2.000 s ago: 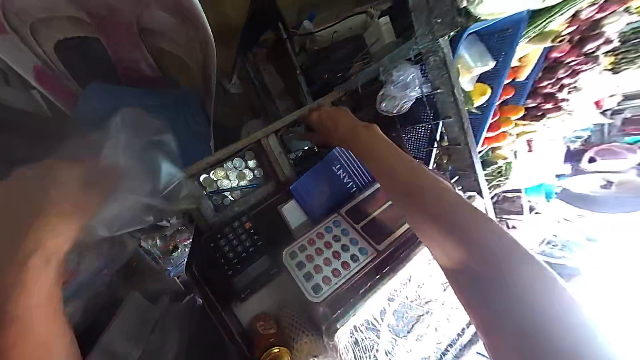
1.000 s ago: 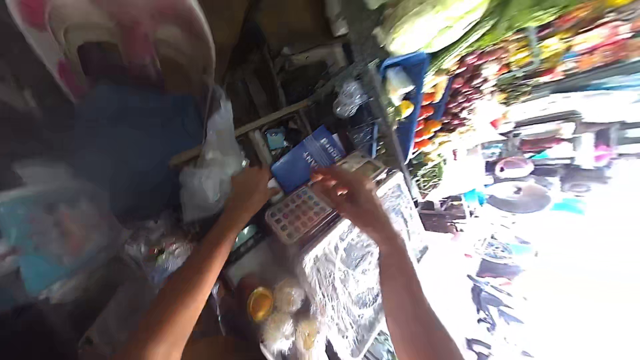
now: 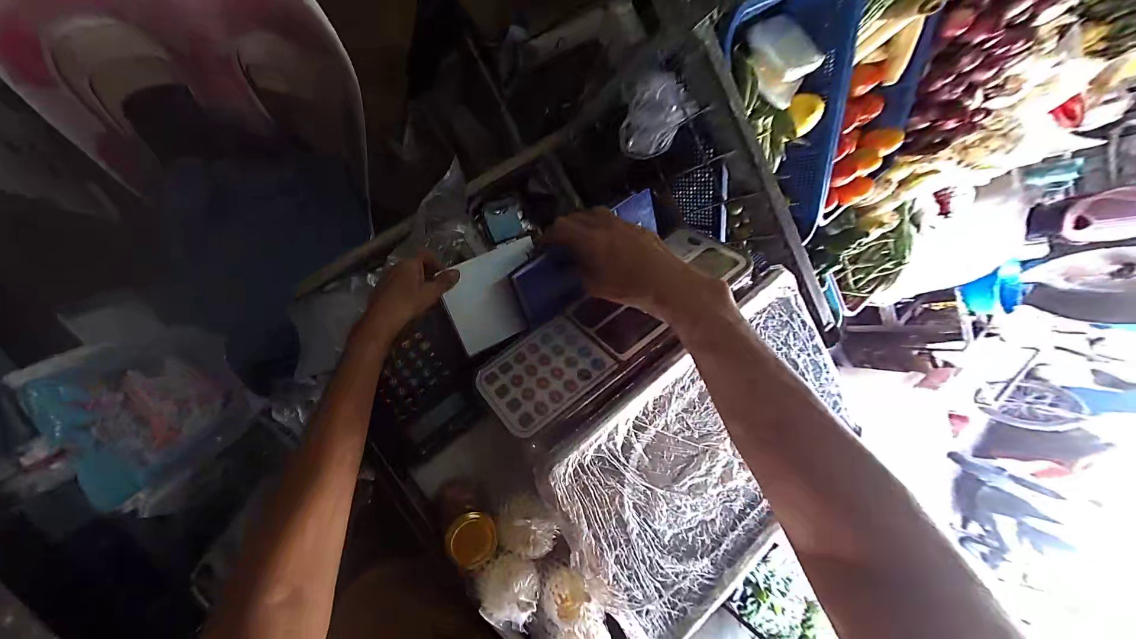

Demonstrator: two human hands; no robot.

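Note:
My left hand [image 3: 413, 288] grips the left edge of a white page or card [image 3: 486, 297] between thumb and fingers. Just right of it, my right hand [image 3: 612, 262] lies over a dark blue cover [image 3: 546, 286], its fingertips hidden behind the back of the hand. Whether page and cover belong to one booklet cannot be told. Beyond the right hand a lighter blue piece [image 3: 637, 211] shows. Below are a tray of round coloured pieces [image 3: 546, 377] and a keypad with many buttons [image 3: 413, 368].
A jar with a yellow lid [image 3: 471, 540] stands near plastic-wrapped goods [image 3: 508, 586]. Clear plastic covers a box [image 3: 657, 461] under my right forearm. Blue baskets [image 3: 799, 177] of vegetables stand at upper right. A plastic bag [image 3: 444, 213] lies behind my left hand.
The blue booklet, earlier lying closed with lettering up, is now largely covered by my right hand, and a white surface shows beside it. My left hand, earlier away at the left, is at that white surface.

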